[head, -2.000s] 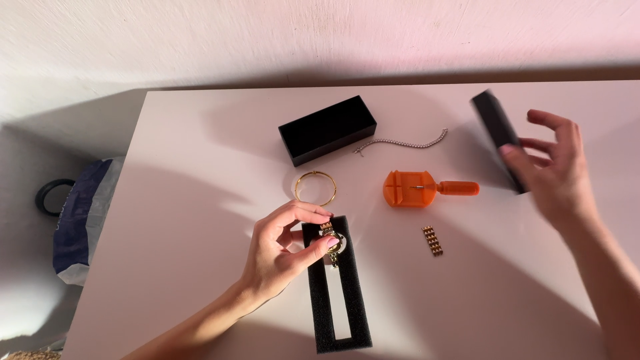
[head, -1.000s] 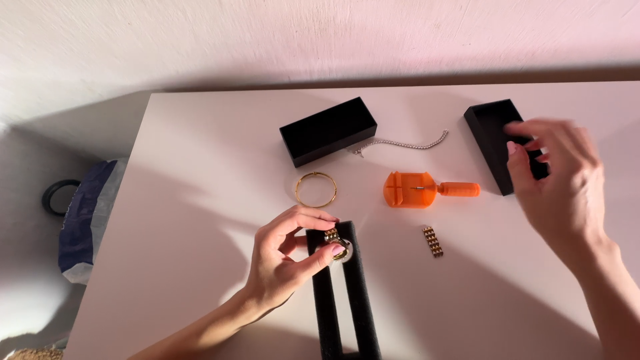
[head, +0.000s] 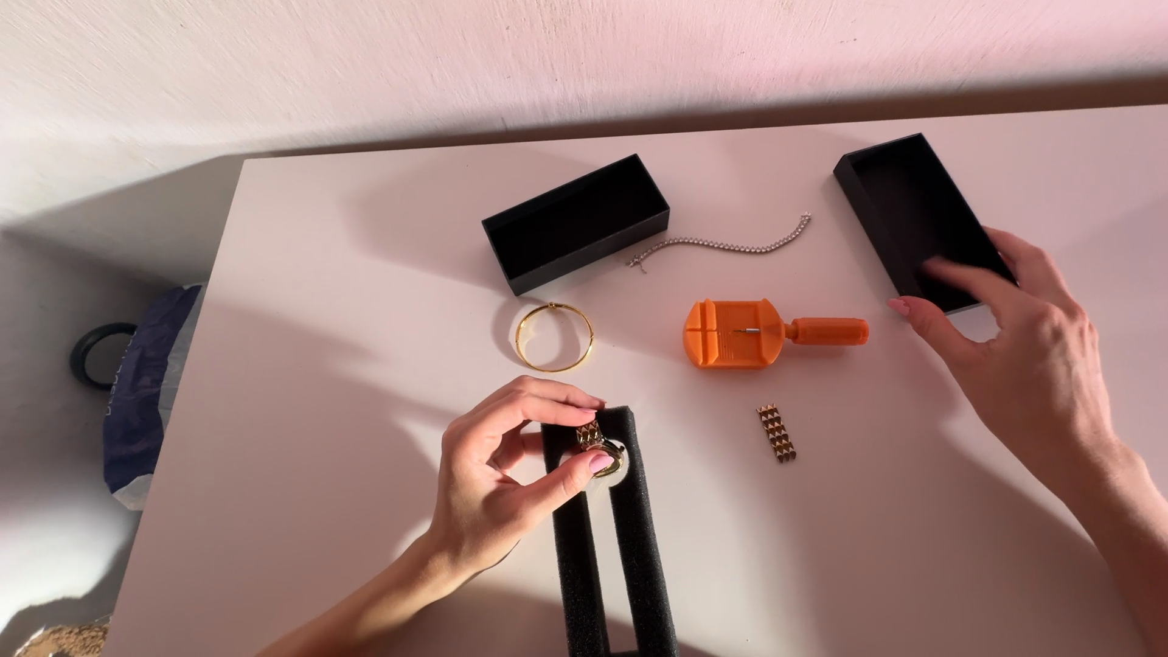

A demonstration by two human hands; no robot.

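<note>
My left hand [head: 511, 465] pinches a gold-toned wristwatch [head: 602, 453] between thumb and fingers, over the far end of a black foam insert [head: 634, 538] with a long slot. My right hand [head: 1031, 347] is at the near right corner of a shallow black box part [head: 912, 205], its fingers over the rim and inside; whether they grip it is unclear. Left of it lies an orange plastic watch-link remover [head: 735, 333] with a handle and a metal pin. Nearer me is a detached piece of gold-toned watch band [head: 776, 433]. A gold bangle [head: 554, 338] rests beyond my left hand.
A deeper open black box [head: 584, 242] stands towards the wall, with a silver-toned stone bracelet [head: 730, 246] beside its right corner. All lie on a white table [head: 365, 365]. Off the table's left side are a blue bag [head: 146, 392] and a dark ring-shaped object [head: 96, 356].
The shallow black box part, held raised in my right hand two seconds ago, now rests on the table with its hollow side up. My left hand stays on the watch.
</note>
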